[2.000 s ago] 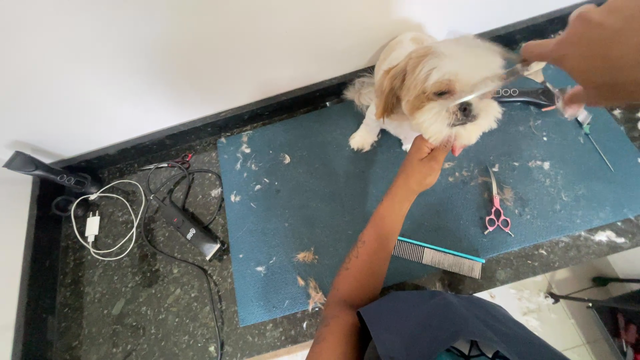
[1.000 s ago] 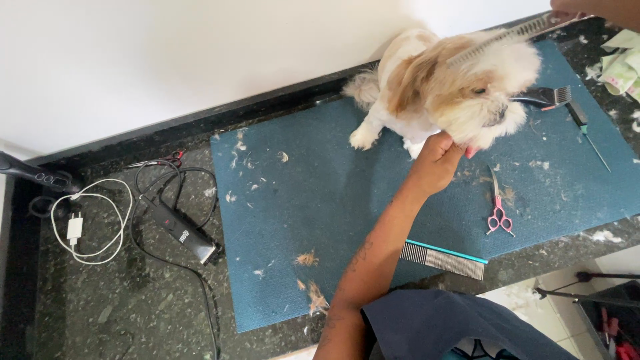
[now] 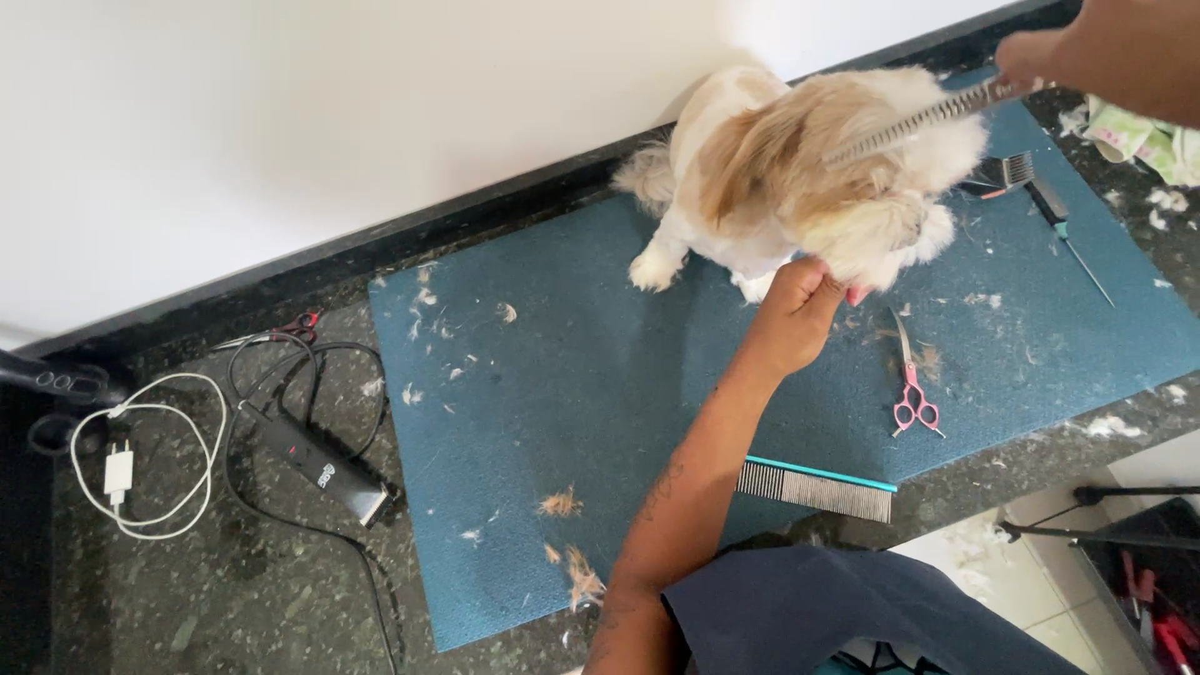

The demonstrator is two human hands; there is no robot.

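Note:
A white and tan long-haired dog (image 3: 797,178) sits on a blue mat (image 3: 525,375) against the wall, its head lowered and turned to the right. My left hand (image 3: 804,314) is closed on the fur under its chin. My right hand (image 3: 1106,56), partly cut off by the top right edge, grips thinning shears (image 3: 923,122), whose toothed blade lies along the fur on top of the head. Pink-handled curved scissors (image 3: 909,389) and a metal grooming comb with a teal spine (image 3: 825,487) lie on the mat near my left forearm.
Right of the dog lie a clipper with a comb guard (image 3: 1003,175) and a thin pointed tool (image 3: 1064,225). A corded black clipper (image 3: 323,469), red-handled scissors (image 3: 298,328) and a white charger (image 3: 119,473) rest on the granite counter (image 3: 187,600) at left. Hair tufts (image 3: 581,577) are scattered about.
The dog's head has turned down and to the right. My right hand, with the shears, has moved since the earlier frames. My left hand stays under the chin.

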